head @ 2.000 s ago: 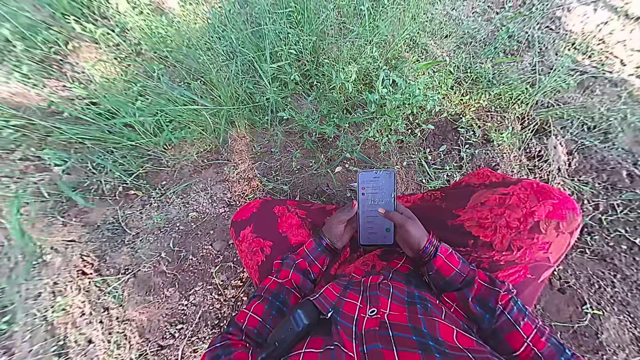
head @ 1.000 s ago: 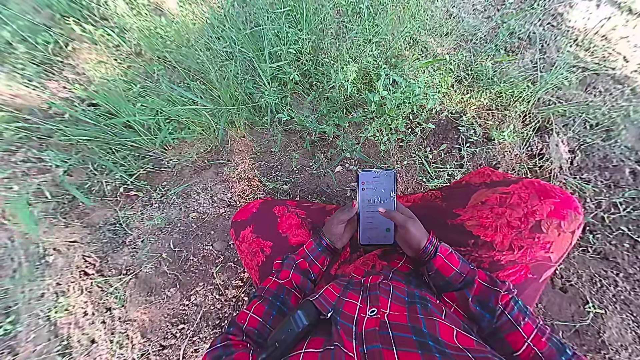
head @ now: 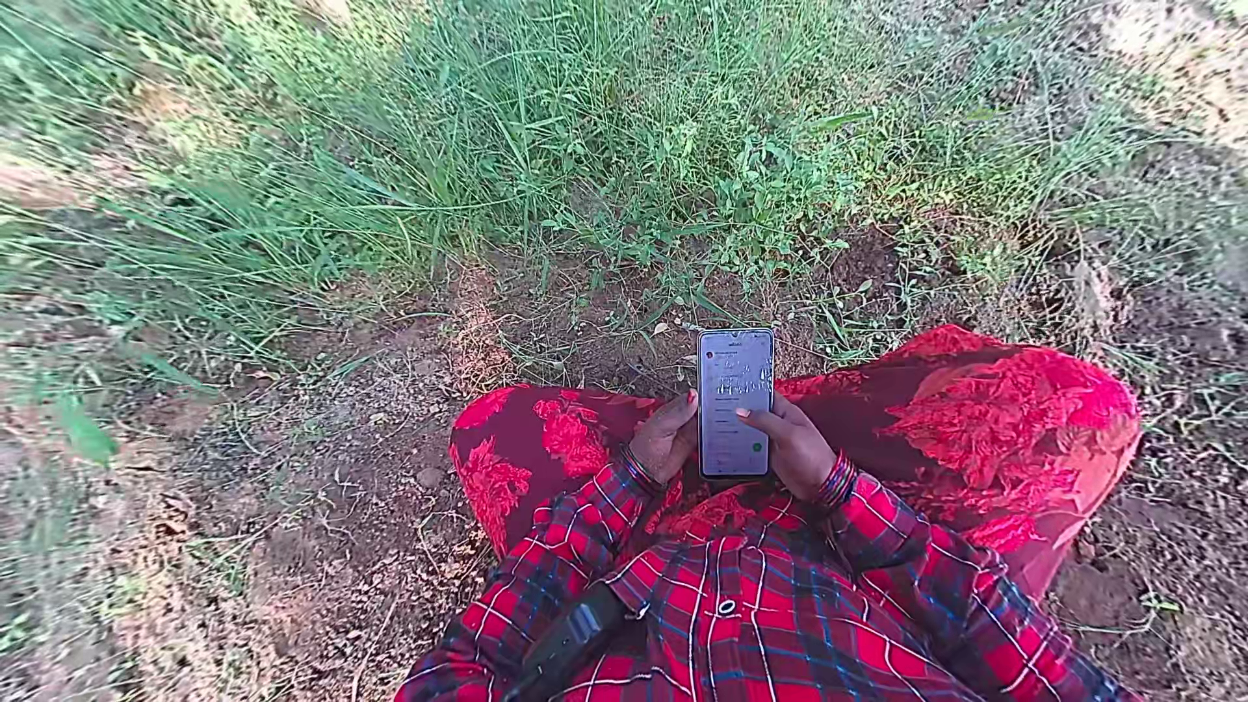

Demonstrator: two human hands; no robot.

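Observation:
A smartphone [head: 735, 429] with a lit screen is held upright above my lap, between both hands. My left hand [head: 665, 439] grips its left edge, the thumb along the side. My right hand [head: 798, 450] holds the right edge, and its thumb lies over the middle of the screen. The fingers behind the phone are hidden. Bangles circle both wrists, below the cuffs of a red and blue plaid shirt [head: 751, 604].
My crossed legs in red floral cloth [head: 1004, 419] rest on bare soil [head: 341, 487] with dry bits. Green grass [head: 546, 127] grows in front. A black device [head: 575, 639] lies against the shirt at lower left.
The list on the phone's screen has shifted or changed. Both hands keep the same hold on the phone, and the legs have not moved.

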